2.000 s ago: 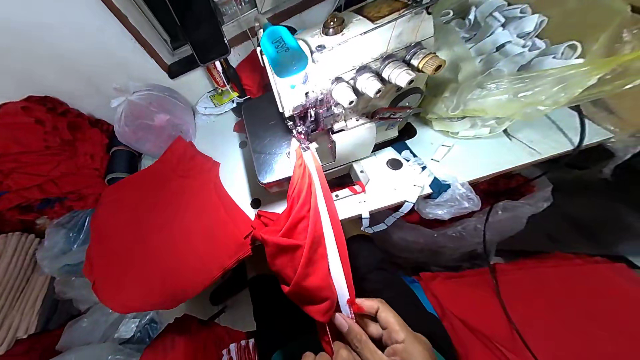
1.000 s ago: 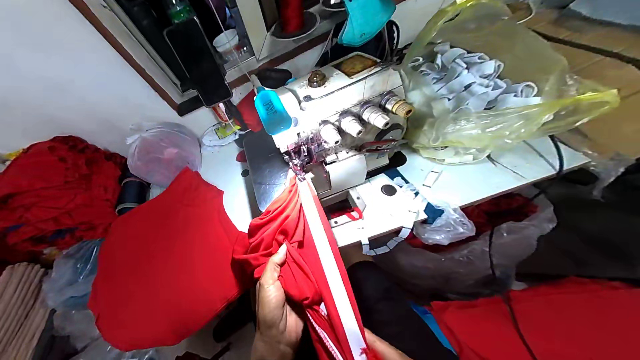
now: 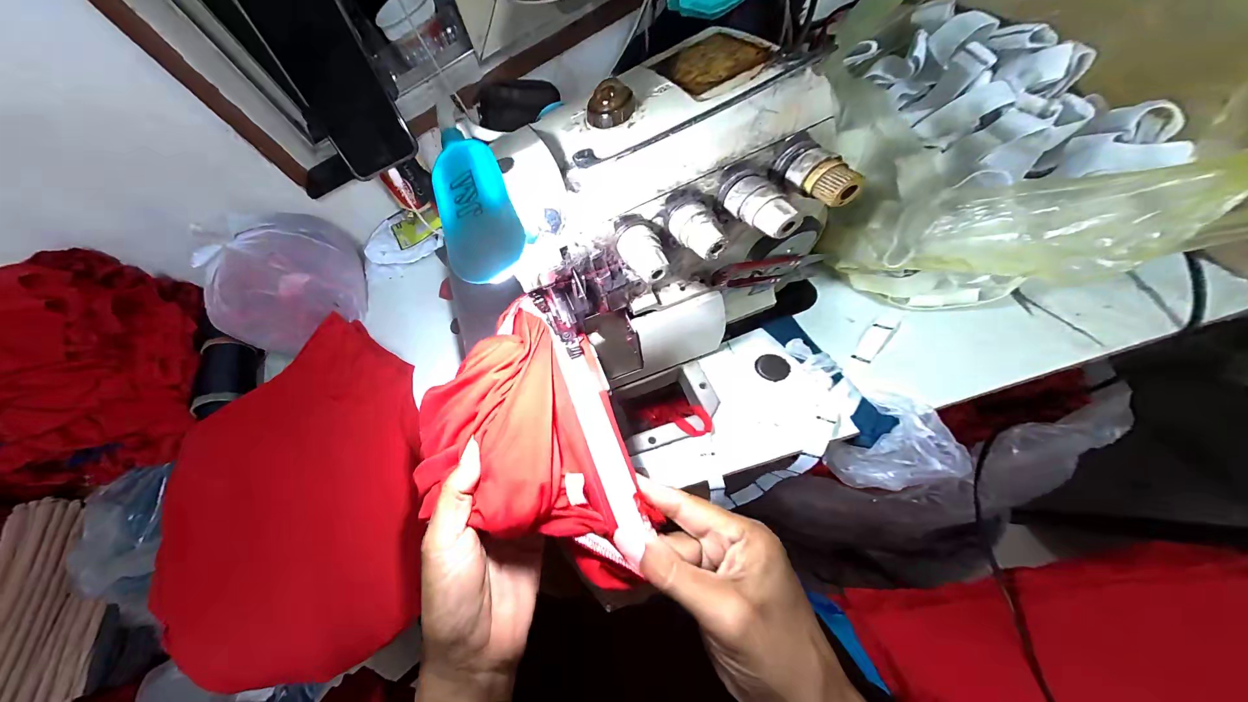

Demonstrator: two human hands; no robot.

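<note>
A red fabric piece (image 3: 497, 419) runs from under the presser foot of a white overlock sewing machine (image 3: 673, 146) down to my hands. A white elastic band (image 3: 597, 429) lies along its right edge. My left hand (image 3: 478, 575) holds the bunched fabric from the left, thumb on top. With thumb and fingers, my right hand (image 3: 717, 575) pinches the band and the fabric edge at their lower end. A small white tag (image 3: 575, 488) shows on the fabric between the hands.
Cut red fabric (image 3: 292, 517) lies left of the machine, near a dark thread cone (image 3: 226, 372). A yellowish plastic bag (image 3: 1024, 234) with pale elastic strips (image 3: 1024, 88) stands right. A phone (image 3: 341, 88) hangs at upper left. A black cable (image 3: 990, 556) hangs at right.
Less fabric and band now show between the machine and my right hand, which has moved up toward the machine. My left hand has stayed on the bunched fabric since one second ago.
</note>
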